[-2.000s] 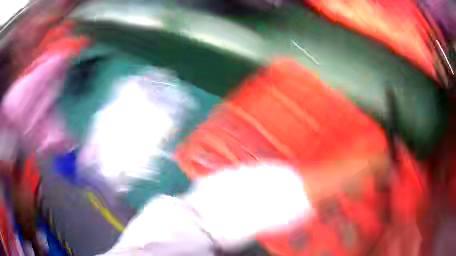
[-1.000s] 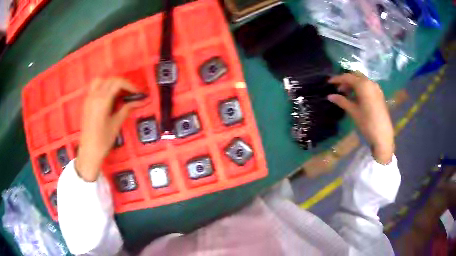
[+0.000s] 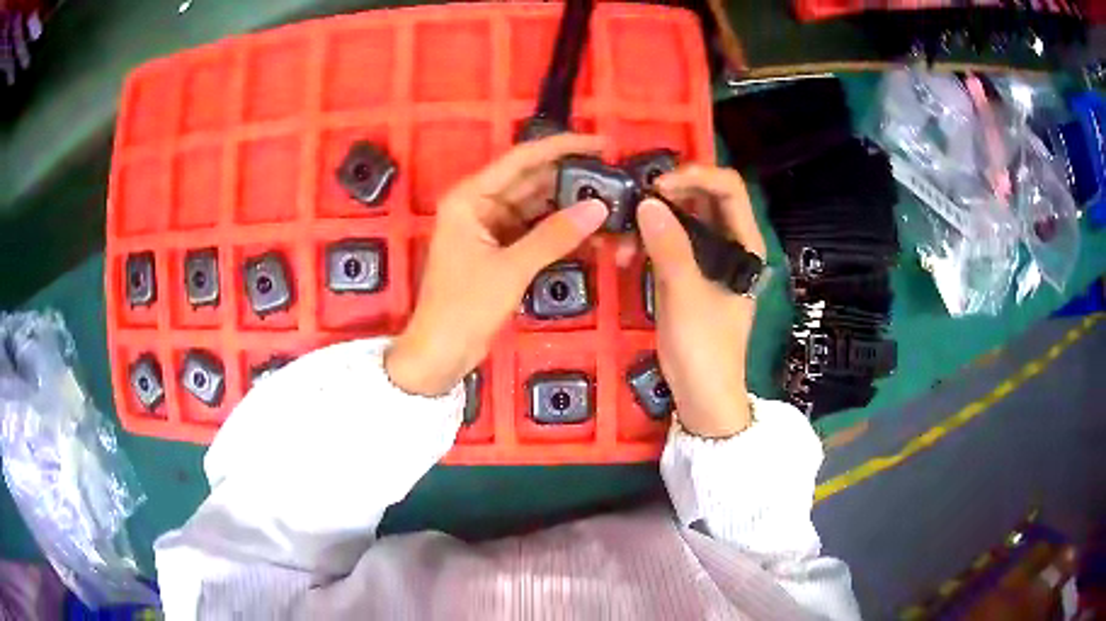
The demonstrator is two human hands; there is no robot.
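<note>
My left hand (image 3: 485, 249) holds a dark rounded-square smartwatch body (image 3: 592, 194) above the right part of the red compartment tray (image 3: 267, 121), sensor side up. My right hand (image 3: 703, 279) holds a short black buckle-end strap (image 3: 724, 260) with its plain end at the body's right edge. The joint is partly hidden by fingertips. Other watch bodies (image 3: 354, 266) lie in the tray cells, several in the two near rows. A watch with a black strap (image 3: 565, 61) lies lengthwise at the tray's back, partly behind my left hand.
Black strap stacks (image 3: 837, 218) with a row of silvery buckles lie right of the tray. Crumpled clear bags lie at the right (image 3: 982, 182) and left (image 3: 61, 449). A blue bin (image 3: 1089, 146) is at the far right. A red tray edge (image 3: 873, 6) shows at the upper right.
My right hand has moved from the strap stack to the tray and now holds a buckle-end strap. My left hand has brought a watch body to meet it. The view has turned.
</note>
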